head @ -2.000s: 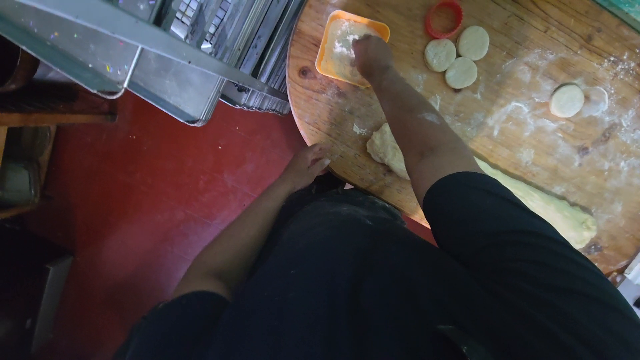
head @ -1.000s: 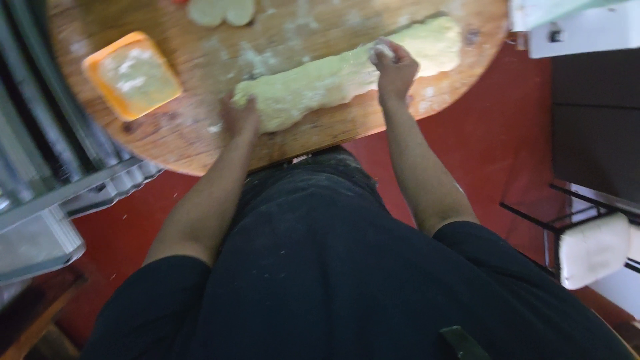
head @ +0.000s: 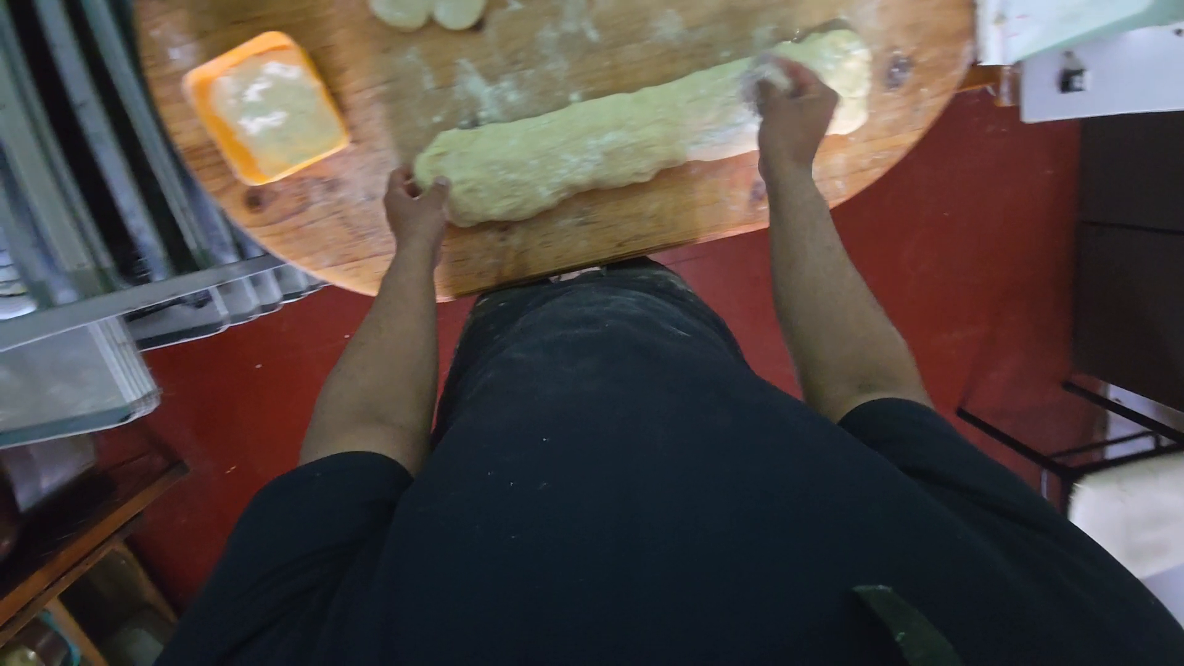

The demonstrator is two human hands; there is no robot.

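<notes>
A long, thick strip of dough (head: 592, 148) lies across the round wooden table (head: 361, 245), dusted with flour in places. At its left end, my left hand (head: 416, 208) rests with thumb and fingers apart, touching or nearly touching the dough. Over the right part of the strip is my right hand (head: 794, 106), its fingers closed on what looks like a pinch of white flour (head: 770, 76), blurred by motion. A square orange container (head: 338, 139) with flour in it stands on the left of the table. Cut dough rounds (head: 458, 11) show at the top edge.
Metal trays in a rack (head: 185, 305) stand close to the table's left edge. Below them is a wooden shelf (head: 102, 527). On the right are a white surface (head: 1119, 79), a dark cabinet (head: 1128, 259) and a chair with a pale seat (head: 1133, 509).
My right hand has gone from the orange flour container to above the dough's right part. My left hand has come from the table's edge to the dough's left end. The view has swung right.
</notes>
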